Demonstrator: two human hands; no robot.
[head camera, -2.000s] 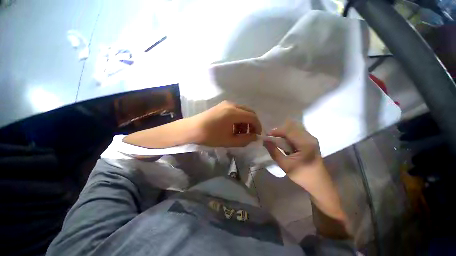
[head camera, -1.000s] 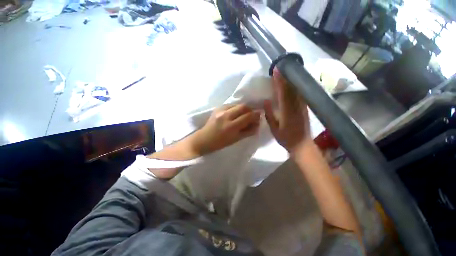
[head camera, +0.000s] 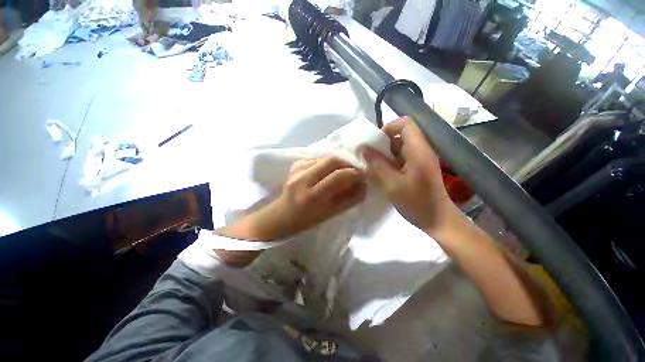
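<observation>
A white garment (head camera: 396, 244) hangs by a black hanger hook (head camera: 400, 85) over the grey metal rail (head camera: 467, 155). My left hand (head camera: 315, 189) is closed on the cloth at the garment's upper edge. My right hand (head camera: 410, 166) pinches the same edge just below the hook, close beside my left fingertips. Whatever lies between the fingertips is hidden. A white band (head camera: 237, 244) lies around my left wrist.
Black hangers (head camera: 318, 35) bunch on the rail's far end. The white table (head camera: 35, 162) holds a thin dark stick (head camera: 175, 134), white scraps (head camera: 106, 166) and crumpled cloth (head camera: 71, 28). Dark garments (head camera: 601, 191) hang at the right. A person's hand (head camera: 146, 21) shows at the table's far side.
The view has tilted from the lap up toward the rail. The garment now hangs at the rail. My right hand has closed from a flat, raised pose onto the cloth edge beside my left hand.
</observation>
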